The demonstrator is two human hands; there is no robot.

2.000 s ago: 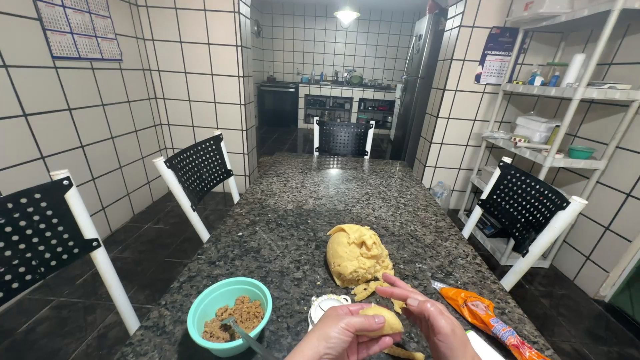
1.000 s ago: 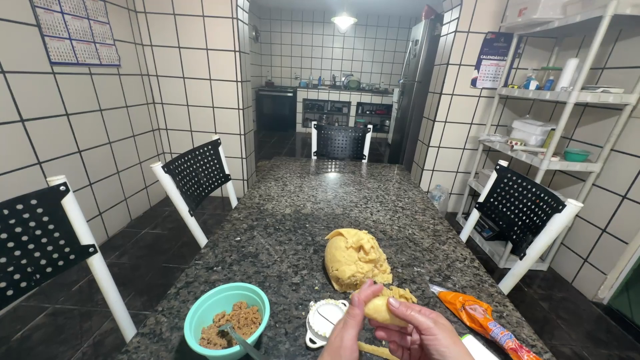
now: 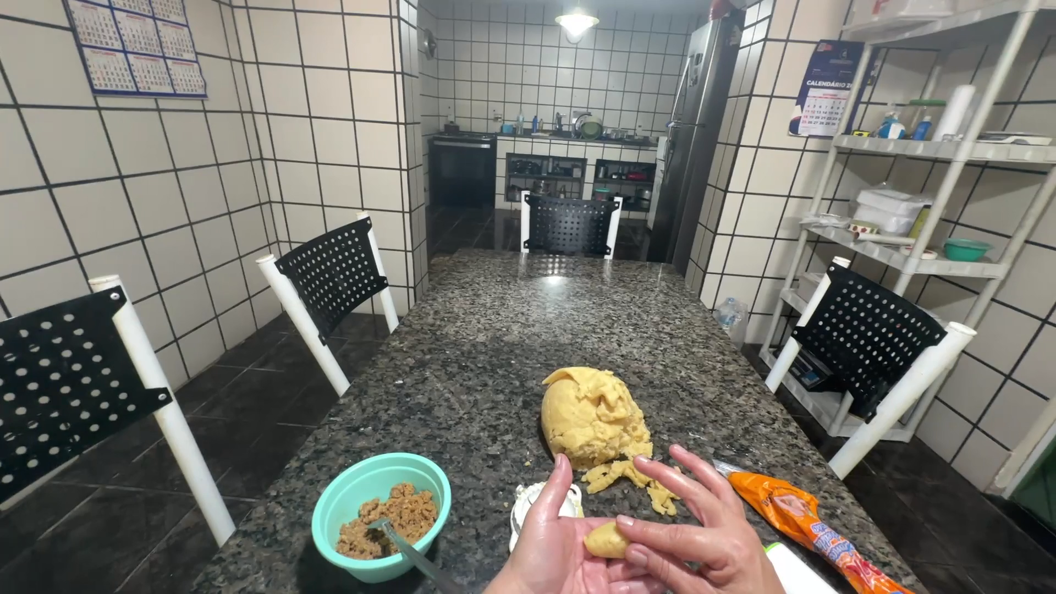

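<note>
A small piece of yellow dough [image 3: 606,540] lies on the upturned palm of my left hand [image 3: 554,549]. The fingertips of my right hand [image 3: 701,528] press on its right end. Just beyond the hands sits a large lump of yellow dough [image 3: 596,417], with torn scraps of dough [image 3: 615,476] beside it. A round white plastic mould [image 3: 528,505] is partly hidden behind my left thumb. To the left, a turquoise bowl [image 3: 323,511] holds brown crumbly filling [image 3: 404,516] and a metal utensil [image 3: 417,561] that leans on its rim.
An orange plastic package [image 3: 792,507] lies right of my hands on the granite table [image 3: 495,330]. A white object with a green edge [image 3: 796,569] is partly hidden by my right hand. Perforated black-backed chairs [image 3: 330,276] stand around the table, and a shelf unit [image 3: 899,148] is at the right.
My hands were close together around the dough piece a second ago; now my left palm is spread under it and my right fingers are more extended.
</note>
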